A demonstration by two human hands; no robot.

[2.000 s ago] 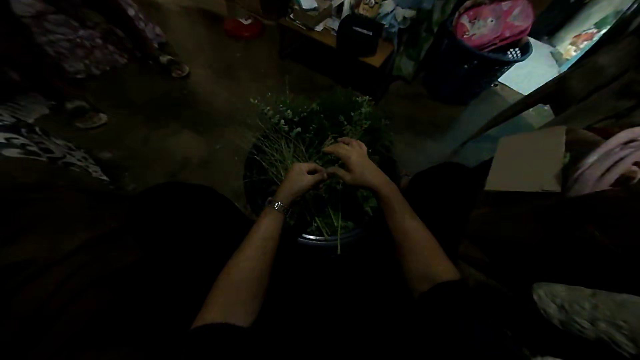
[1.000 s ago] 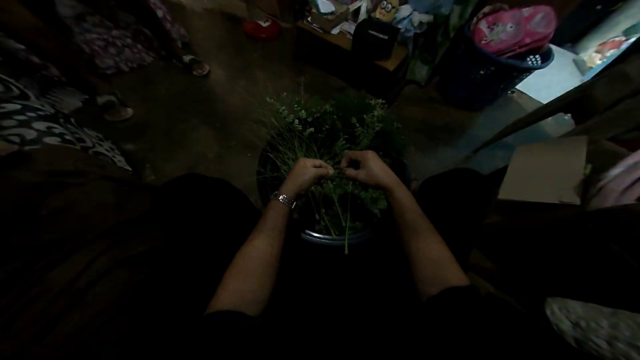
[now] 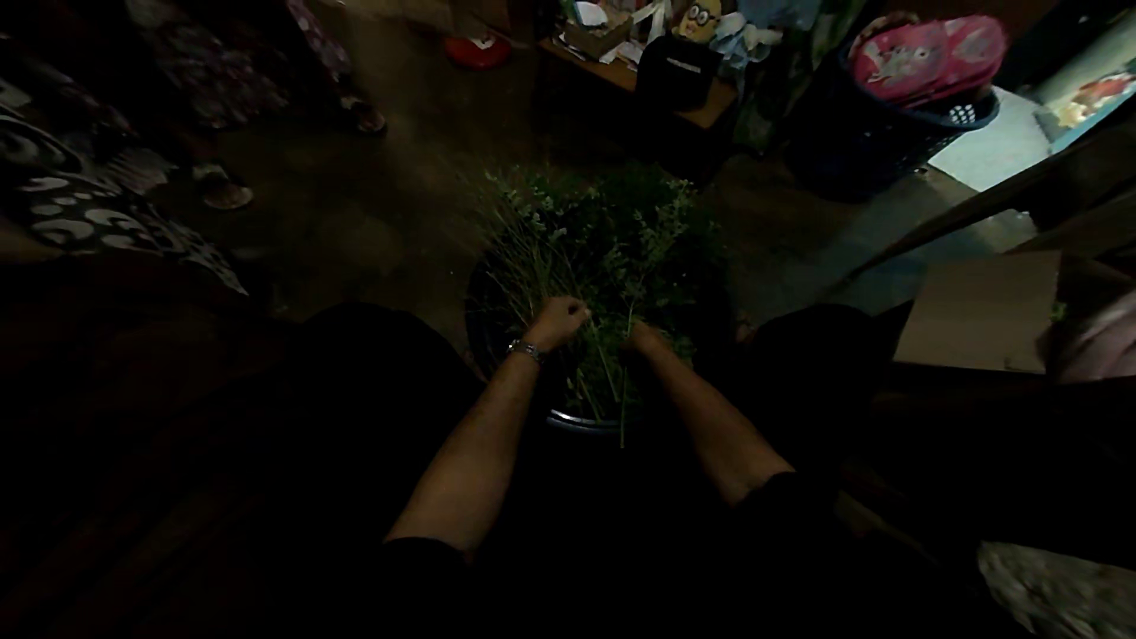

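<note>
A dark round basin with a shiny rim stands between my knees, heaped with leafy green stalks. My left hand, with a metal watch on the wrist, is over the basin's near half; its fingers are curled together beside thin stems, and whether it pinches one is too dark to tell. Just right of it, my right hand is down among the stalks, its fingers largely hidden by leaves. A long pale stem passes by its fingertips and hangs over the rim.
A dark blue laundry basket holds a pink bag. A low wooden table carries a black bag and clutter. A cardboard piece lies at right. At left are people in patterned clothes and a sandaled foot.
My hands were close together over the stalks; now they are farther apart, and the right hand has moved lower, in among the leaves.
</note>
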